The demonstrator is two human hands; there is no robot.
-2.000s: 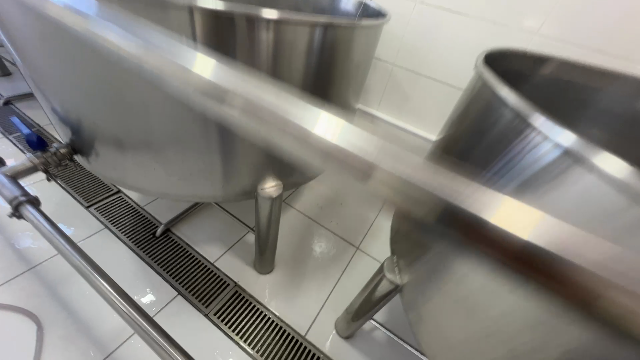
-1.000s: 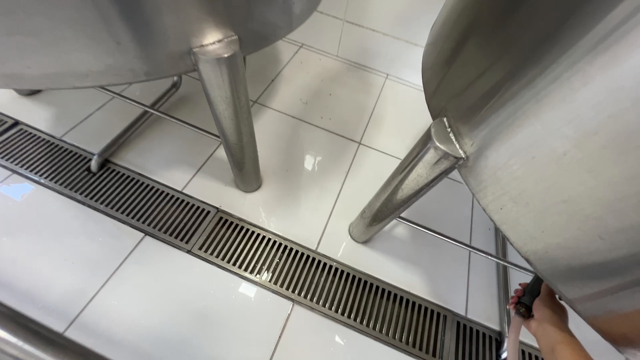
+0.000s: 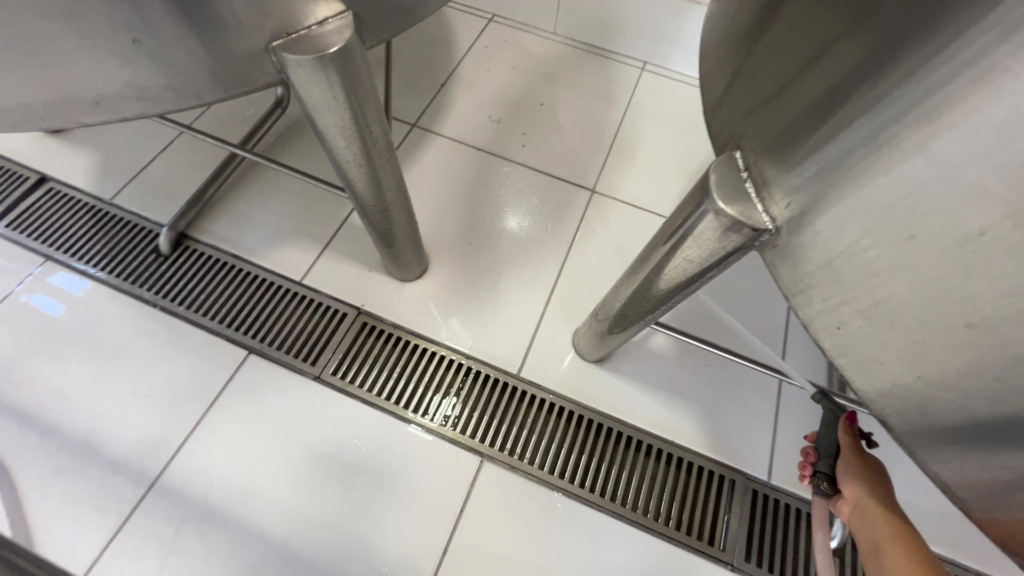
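Observation:
At the lower right, my right hand (image 3: 860,472) is closed around the dark grip of a hose spray gun (image 3: 828,436). A pinkish hose (image 3: 822,532) runs down from the grip. From the nozzle a thin jet of water (image 3: 756,340) goes up and left, passing behind the slanted steel leg (image 3: 660,268) of the right tank. The curved wall of the right stainless steel tank (image 3: 904,200) stands close beside the hand. My left hand is out of view.
A second steel tank (image 3: 136,56) stands at the upper left on a thick leg (image 3: 356,152). Thin pipes (image 3: 228,172) pass beneath it. A slotted metal floor drain (image 3: 520,424) crosses the glossy white tiles (image 3: 304,472), which show wet patches.
The view has swung down from the tank rims to the floor. My right hand with the spray gun, absent two seconds ago, has come into view, and a water jet now shows.

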